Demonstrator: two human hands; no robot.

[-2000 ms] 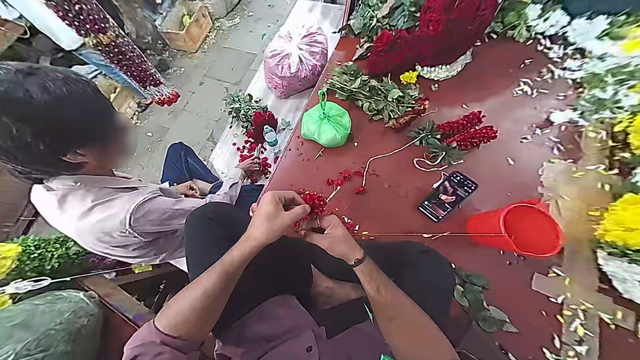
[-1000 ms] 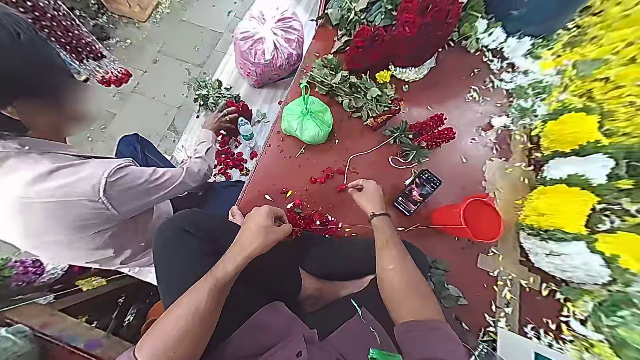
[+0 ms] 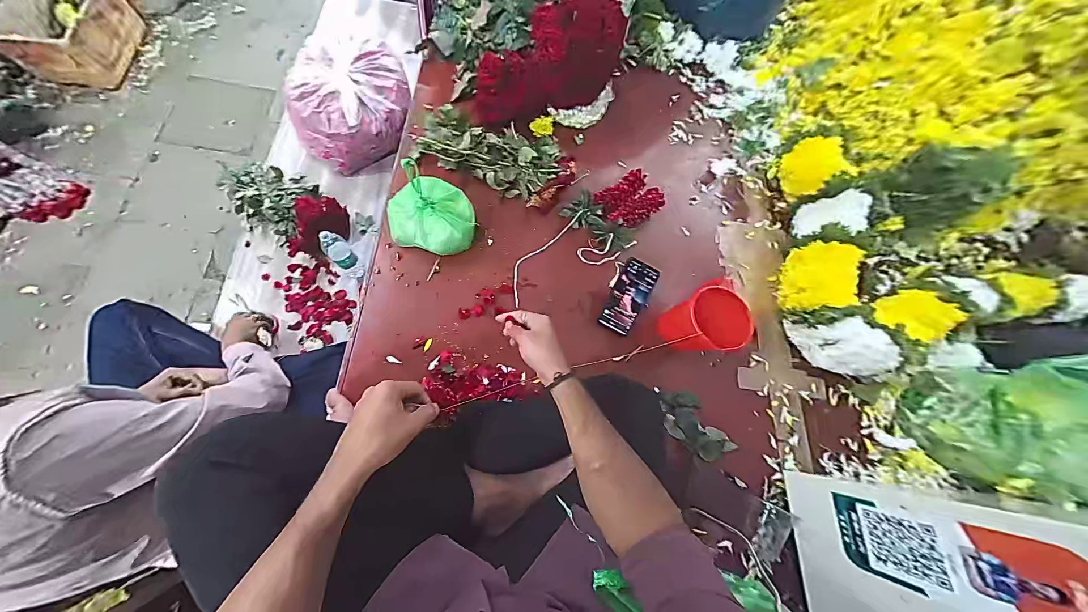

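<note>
My left hand (image 3: 396,421) pinches a thin thread (image 3: 586,364) between thumb and fingertips, at the left of a pile of red petals (image 3: 472,378). The thread runs over the petals toward a red plastic cup (image 3: 718,316). My right hand (image 3: 534,340) is above the thread, its fingertips closed on a small dark red piece, at the lower end of a white cord (image 3: 537,251). The cord leads up to a bunch of red flower strings (image 3: 629,198) with green leaves. A phone (image 3: 628,296) lies between that bunch and the cup.
A green plastic bag (image 3: 432,214), leafy stems (image 3: 489,153) and red roses (image 3: 552,59) lie farther back. Left of the red tabletop are a bag of pink petals (image 3: 347,106), a bottle (image 3: 338,252) and a seated person (image 3: 93,459). Yellow and white flowers (image 3: 820,274) fill the right.
My hands were close together over the petals two seconds ago; they are now apart, the right one farther forward. The neighbouring person's arm has drawn back from the red petals. The view has shifted.
</note>
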